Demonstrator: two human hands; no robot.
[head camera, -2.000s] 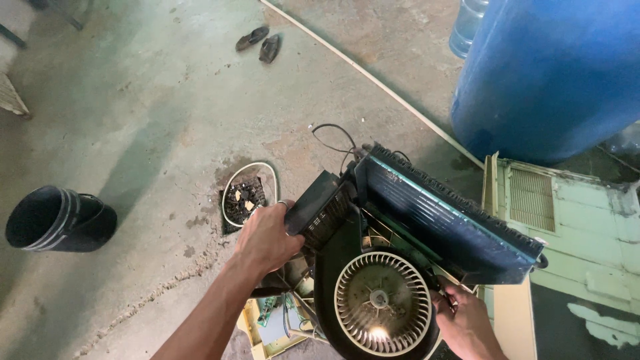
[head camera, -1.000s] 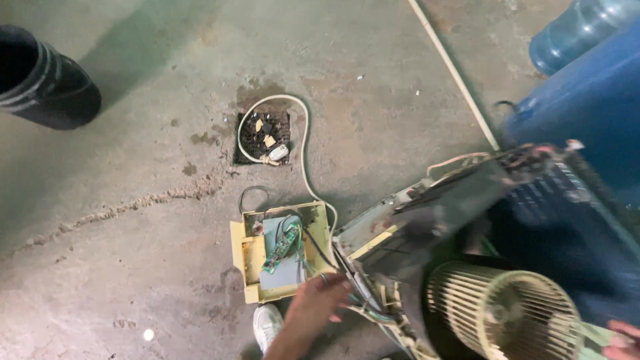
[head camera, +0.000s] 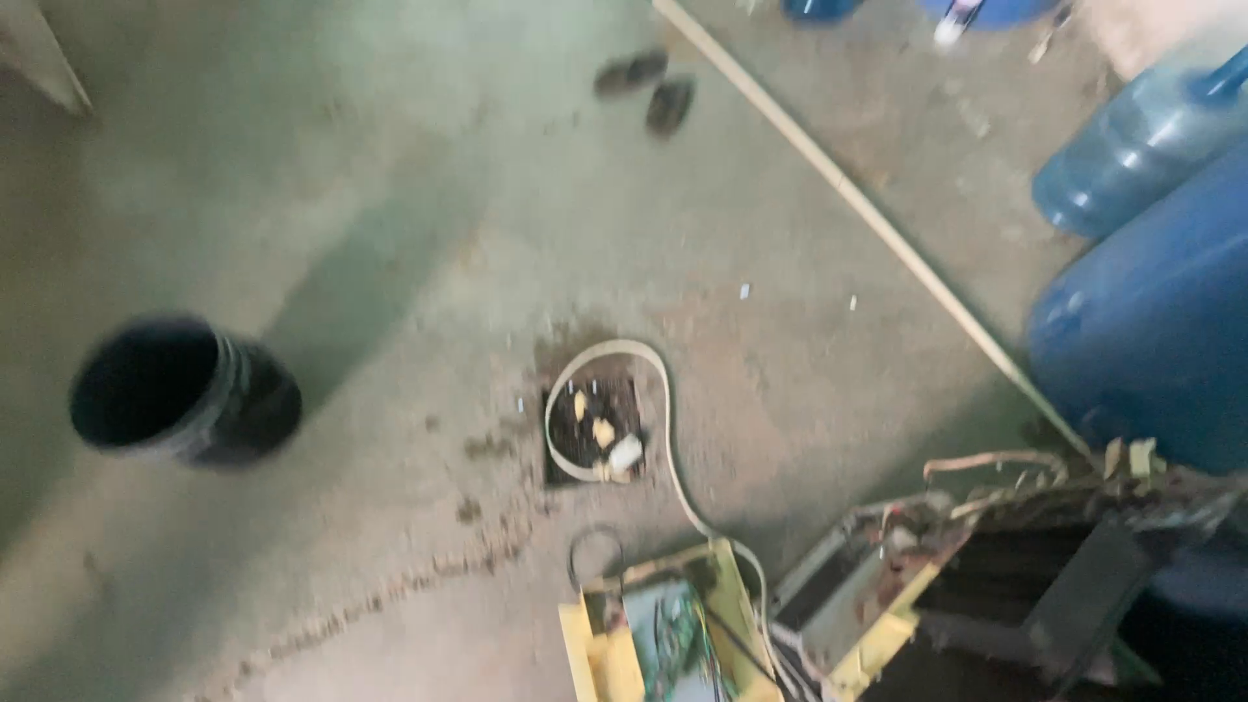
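Observation:
Neither of my hands shows in the head view now. At the bottom centre lies a yellowed plastic control box (head camera: 595, 648) with a green circuit board (head camera: 678, 629) and wires in it. To its right is the partly dismantled air-conditioner unit (head camera: 848, 595), blurred, with a copper pipe (head camera: 994, 458) along its top; the blower wheel is out of sight. A pale power cord (head camera: 668, 419) runs from beside the box and loops over a square floor drain (head camera: 575, 448), its white plug (head camera: 625, 451) resting at the drain's lower right.
A black bucket (head camera: 263, 405) stands at the left. A long pale pole (head camera: 838, 180) crosses the floor diagonally. Two dark shoes (head camera: 669, 105) lie near the top. On the right are a big blue barrel (head camera: 1150, 322) and a clear blue water jug (head camera: 1121, 161).
Both hands, seen earlier at the unit, are out of view. The blower wheel has left the frame too. The view has shifted, bringing the shoes and the whole bucket back in.

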